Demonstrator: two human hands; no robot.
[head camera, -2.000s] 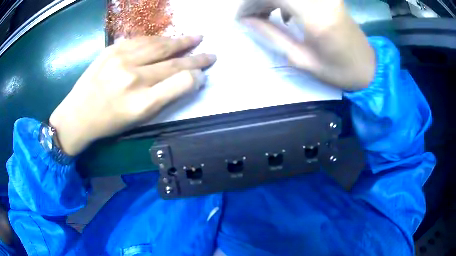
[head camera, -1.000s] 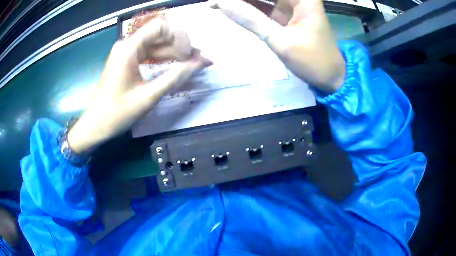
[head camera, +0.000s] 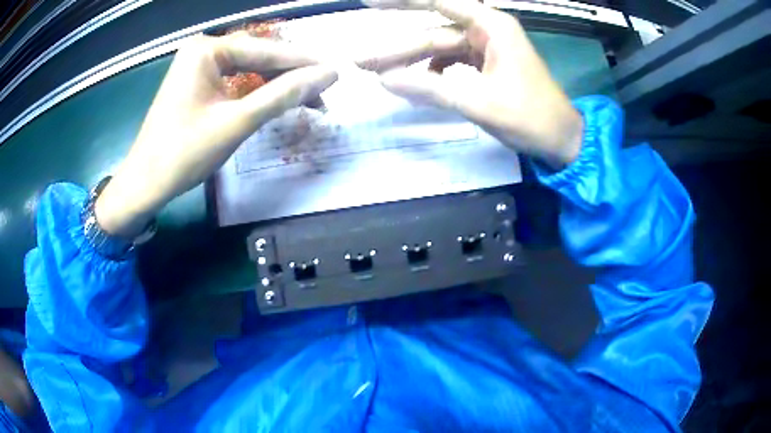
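Note:
The white-lined tray (head camera: 397, 169) lies in front of me, glaring in its middle. Copper-coloured small components (head camera: 246, 84) are heaped at its upper left, partly hidden by my left hand, and blurred specks lie on the white below. My left hand (head camera: 224, 110) and my right hand (head camera: 499, 80) are above the tray, thumbs and fingers extended, fingertips close to each other. Glare hides whether they pinch anything. The dark four-nest fixture (head camera: 389, 232) lies along the tray's near edge, touched by neither hand. Its four nests look dark, with shiny dots.
A dark green bench mat (head camera: 51, 161) extends left of the tray. Conveyor rails (head camera: 127, 59) with silver edges run behind it. A grey machine beam (head camera: 702, 51) stands at the upper right. Part of another person's arm (head camera: 13, 385) shows at the lower left edge.
My left hand has opened from a curl over the copper heap, and its fingertips now point to the right hand's. The right hand has come nearer. Tray and fixture sit slightly further left in view.

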